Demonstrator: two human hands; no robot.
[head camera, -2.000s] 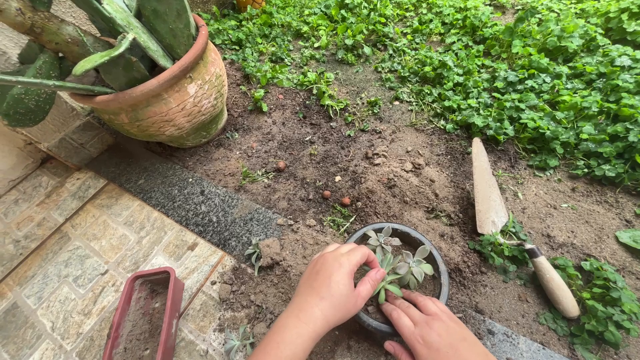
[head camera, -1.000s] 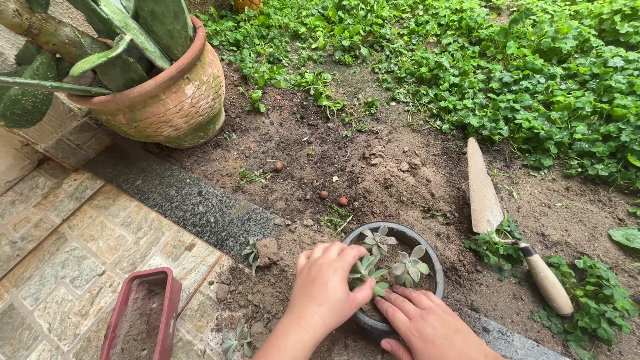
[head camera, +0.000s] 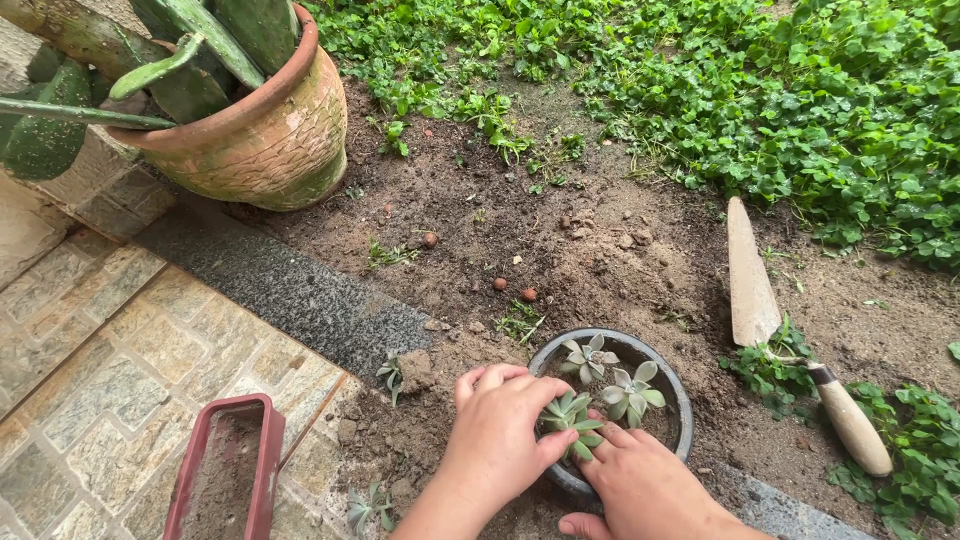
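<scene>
A round dark pot (head camera: 679, 390) holds soil and several small succulents. Two grey-green rosettes stand at its back, one at the back left (head camera: 589, 358) and one to the right (head camera: 632, 394). A greener succulent (head camera: 570, 421) is at the pot's left front, with the thumb and fingers of my left hand (head camera: 504, 427) around its leaves. My right hand (head camera: 645, 480) reaches over the front rim, its fingertips beside the base of that plant and partly hidden. Whether those fingers grip anything is unclear.
A trowel (head camera: 752, 289) lies on the soil at right. A reddish planter (head camera: 274, 442) with soil rests on stone tiles. Loose succulents (head camera: 391, 375) (head camera: 367, 510) lie left of my hands. A terracotta pot (head camera: 247, 142) with cactus stands back left, near a granite edging (head camera: 300, 289).
My left hand has shifted slightly around the greener succulent, which now shows more plainly between my hands. Two seconds ago my fingers were closer to the rosettes. My right hand has stayed at the front rim.
</scene>
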